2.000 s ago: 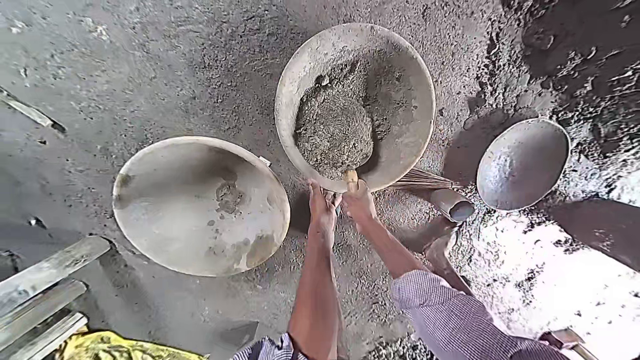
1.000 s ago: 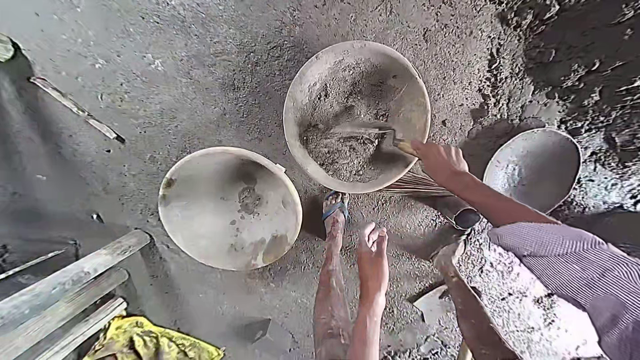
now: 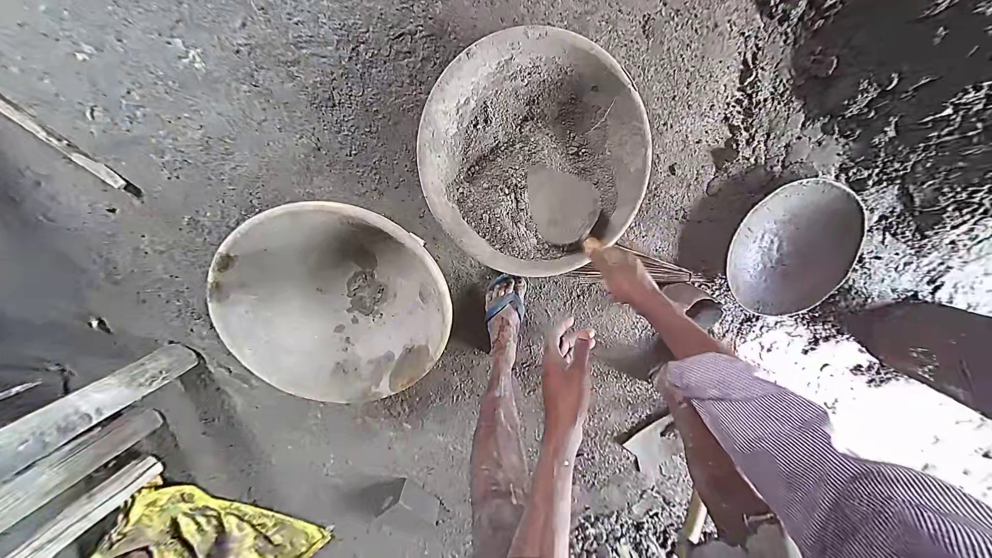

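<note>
My right hand (image 3: 624, 275) grips the wooden handle of a trowel (image 3: 562, 205) at the near rim of a round basin (image 3: 535, 267). The trowel's rounded metal blade lies over the grey, crumbly mortar mix (image 3: 496, 178) inside. My left hand (image 3: 566, 349) hangs empty in the air below the basin, its fingers apart and slightly curled. Left of the basin stands a second wide basin (image 3: 310, 310), holding only wet patches and a little residue.
A metal bowl (image 3: 798, 248) tilts on the ground at right. A stick broom (image 3: 651, 267) and a cylindrical container (image 3: 697, 306) lie near my right forearm. Wooden planks (image 3: 93, 407) and a yellow sack (image 3: 217, 527) are at lower left. My sandalled foot (image 3: 505, 302) stands between the basins.
Two seconds ago both hands were together at the basin's near rim; my left hand has since come away from it. Since one second ago, the trowel blade has swung toward the near side of the mix.
</note>
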